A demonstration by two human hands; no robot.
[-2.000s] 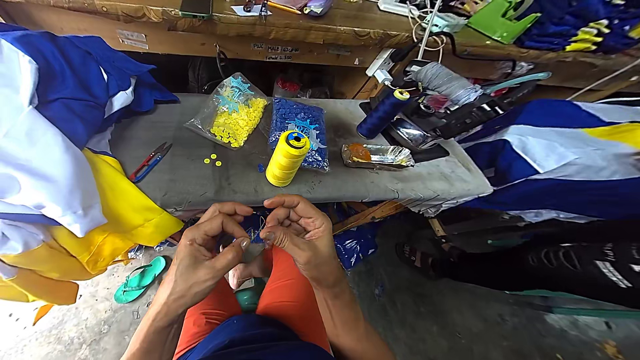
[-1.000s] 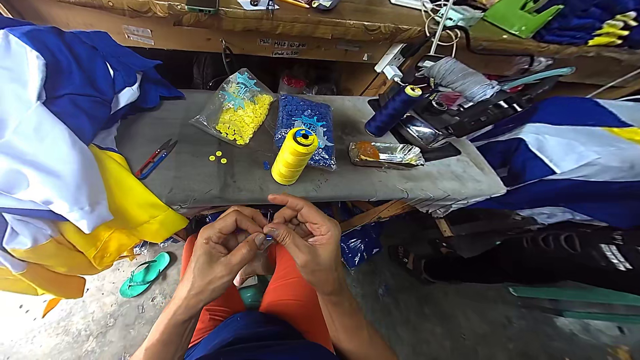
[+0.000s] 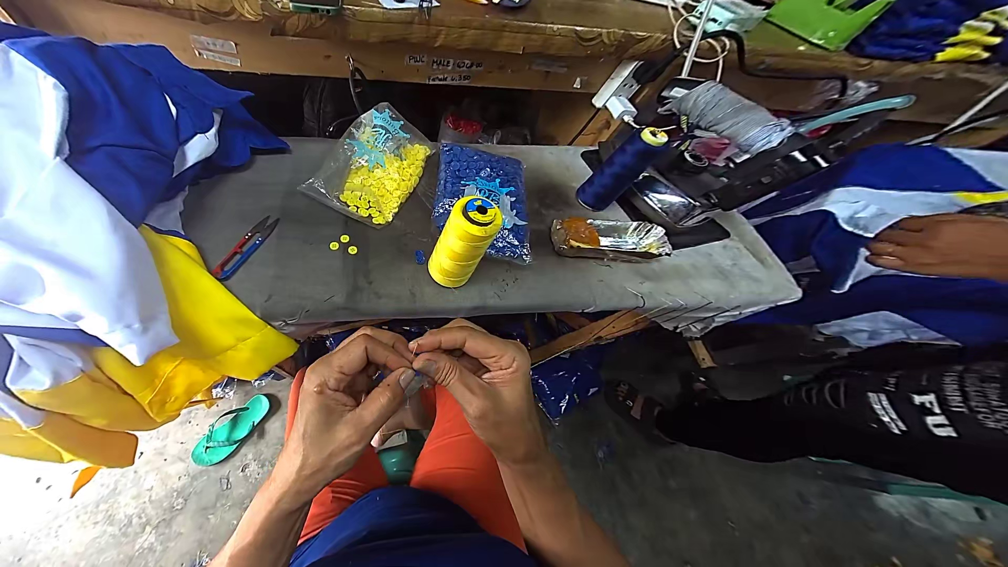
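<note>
My left hand (image 3: 346, 405) and my right hand (image 3: 484, 386) meet fingertip to fingertip above my lap. Between them is something thin, perhaps a needle or thread, too small to tell; each hand's thumb and finger are pinched. Just beyond them a cone of yellow thread (image 3: 465, 242) stands on the grey padded board. Behind the cone lie a plastic bag of blue buttons (image 3: 480, 169) and a bag of yellow buttons (image 3: 382, 181). Several loose yellow buttons (image 3: 344, 239) and a pair of thread snips (image 3: 245, 249) lie to the left.
White, blue and yellow garments (image 3: 87, 213) hang at the left. A foil-wrapped block (image 3: 610, 239), a cone of navy thread (image 3: 622, 169) and an iron (image 3: 669, 197) are at the right. Another person's hand (image 3: 941, 246) rests on blue and white fabric (image 3: 850, 205). A green flip-flop (image 3: 231, 430) lies on the floor.
Another person's hand has come into view over the fabric at the right. My hands stay close together, with small shifts of the fingers.
</note>
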